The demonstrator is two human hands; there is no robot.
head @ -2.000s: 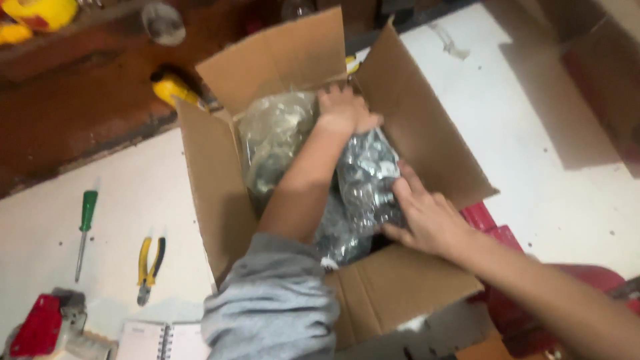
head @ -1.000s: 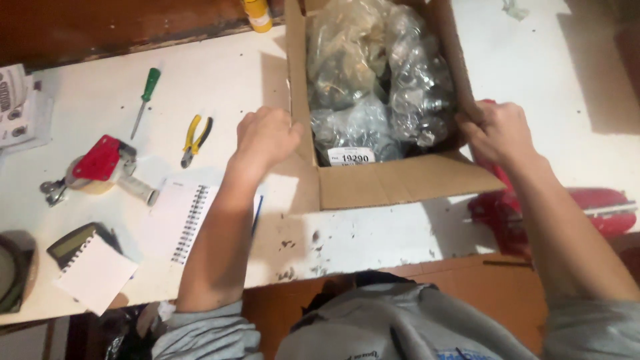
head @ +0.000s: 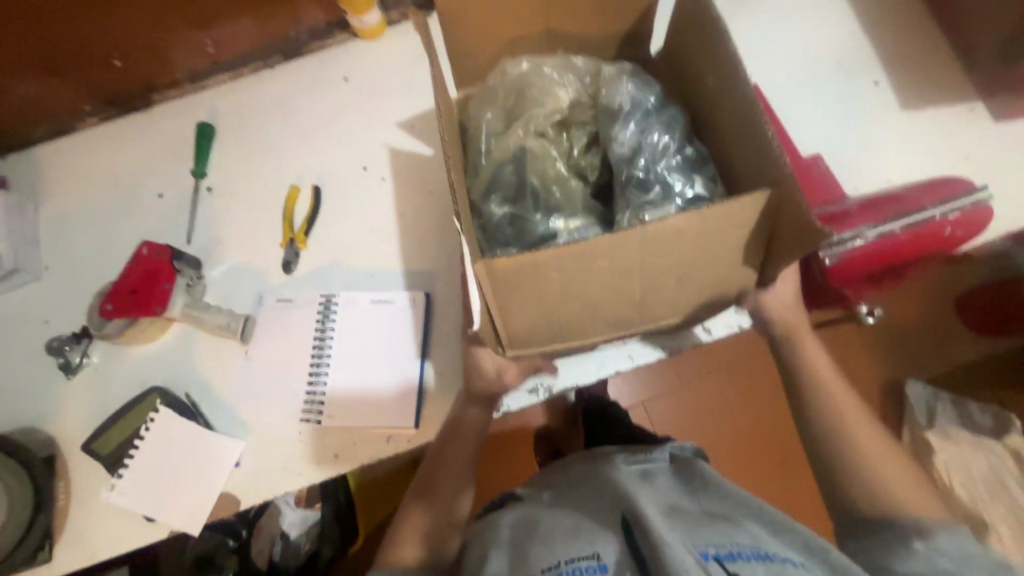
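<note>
An open cardboard box (head: 624, 280) stands at the bench's near edge with its flaps up. Inside lie clear plastic bags (head: 544, 152) of what look like metal parts, with another such bag (head: 660, 152) at their right. My left hand (head: 500, 372) grips the box's lower near-left corner, thumb along its front. My right hand (head: 776, 304) holds the near-right corner. The undersides of both hands' fingers are hidden by the box.
Left on the white bench (head: 320, 144) lie a green-handled screwdriver (head: 202, 160), yellow-black cutting pliers (head: 296, 228), a red tape dispenser (head: 148, 288), a spiral notebook (head: 368, 360) and a calculator (head: 120, 432) partly under a notepad sheet (head: 180, 468). A red metal tool (head: 896, 224) is at the right.
Two seconds ago my hands were on the bags inside the box. Now both hold its near corners. Since one second ago, the near flap has come up and hides the lower bag's label.
</note>
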